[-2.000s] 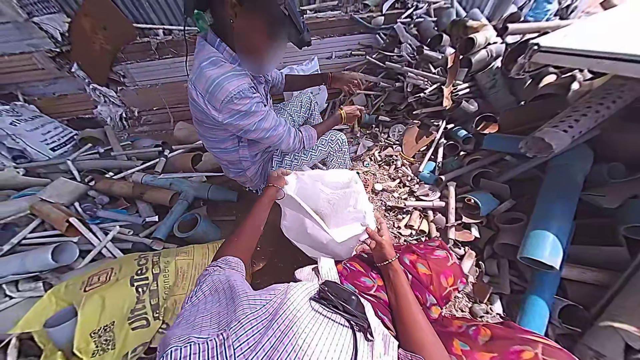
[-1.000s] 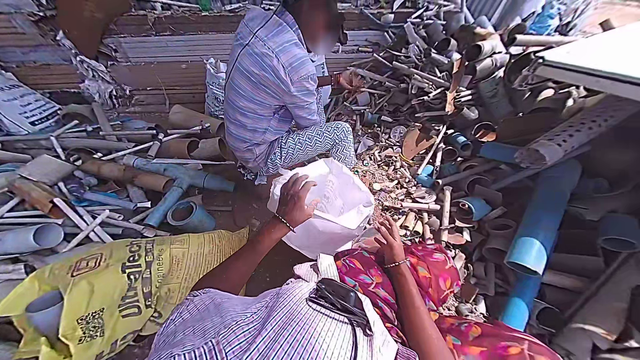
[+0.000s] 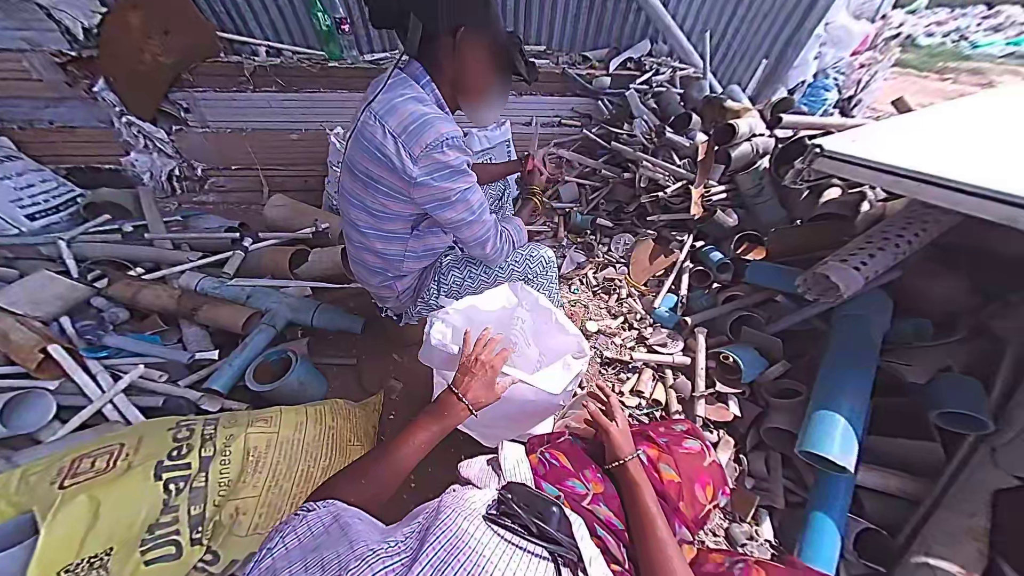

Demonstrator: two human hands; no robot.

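A white woven sack (image 3: 512,352) stands with its mouth partly folded in front of me, between my body and a crouching person. My left hand (image 3: 482,374) rests on the near left part of its rim, fingers spread, the palm facing down. To the right of the sack, my right hand (image 3: 608,424) is above the red patterned cloth (image 3: 680,472) over my lap, its fingers apart and nothing visible in them. Past the sack, small broken plastic pieces (image 3: 596,292) litter the ground.
A person (image 3: 440,176) in a striped shirt crouches just ahead. Pipe scraps lie on both sides, among them a blue pipe (image 3: 844,384) and a grey-blue tee pipe (image 3: 276,312). A yellow cement sack (image 3: 264,464) lies at the left; a white panel (image 3: 936,152) juts in at the right.
Two seconds ago both my hands held the white sack's rim. My right hand has let go and moved off to the right; my left hand has shifted along the rim with its fingers spread.
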